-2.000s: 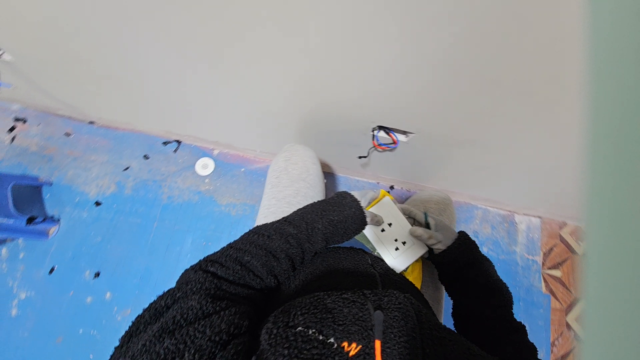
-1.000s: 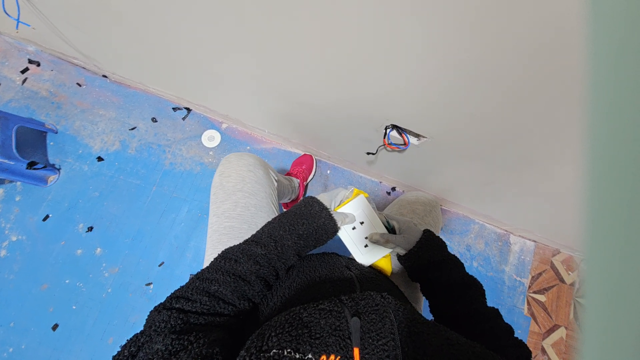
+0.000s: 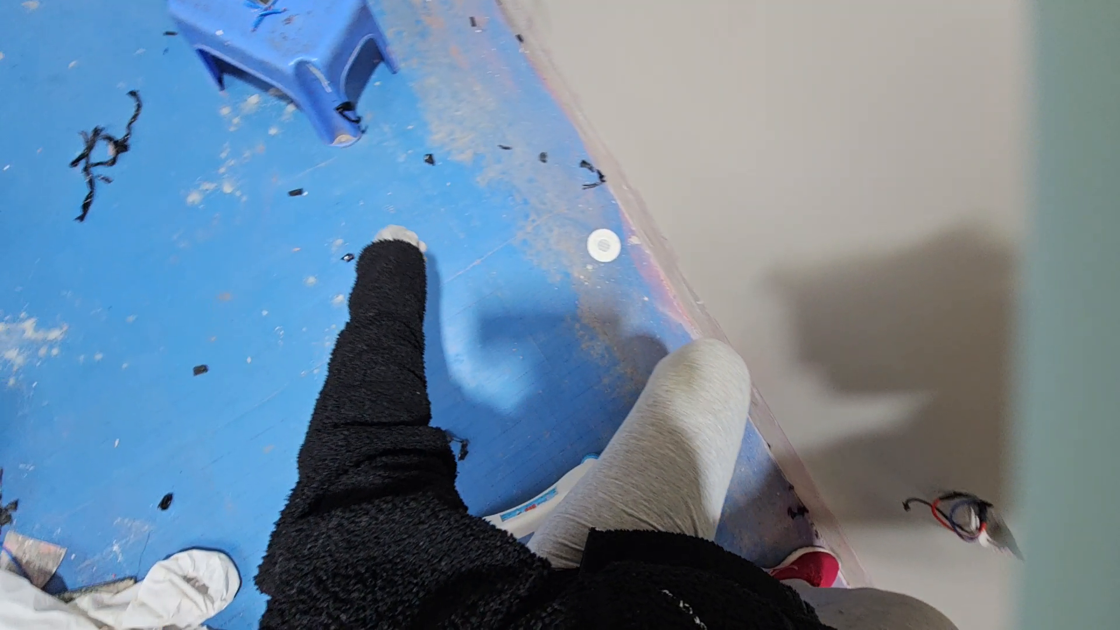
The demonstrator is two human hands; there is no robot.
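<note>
My left arm, in a black fleece sleeve, reaches out over the blue floor. Only a small part of my left hand point(image 3: 400, 234) shows past the cuff, in a light glove; its fingers are hidden, and it is nearest to the blue plastic stool point(image 3: 289, 44). My right hand is outside the view, and so is the white socket plate. At the lower right, red, blue and black wires point(image 3: 961, 516) stick out of an opening in the grey wall.
A white disc point(image 3: 604, 246) lies on the floor by the wall's foot. Black scraps and a tangled black strip point(image 3: 107, 153) are scattered on the blue floor. White cloth point(image 3: 188, 586) lies at the lower left. My bent knee in grey trousers is near the wall.
Both hands were at the white socket plate before; now my left arm is stretched away, and the plate and my right hand have left the view. The view has turned strongly toward the stool.
</note>
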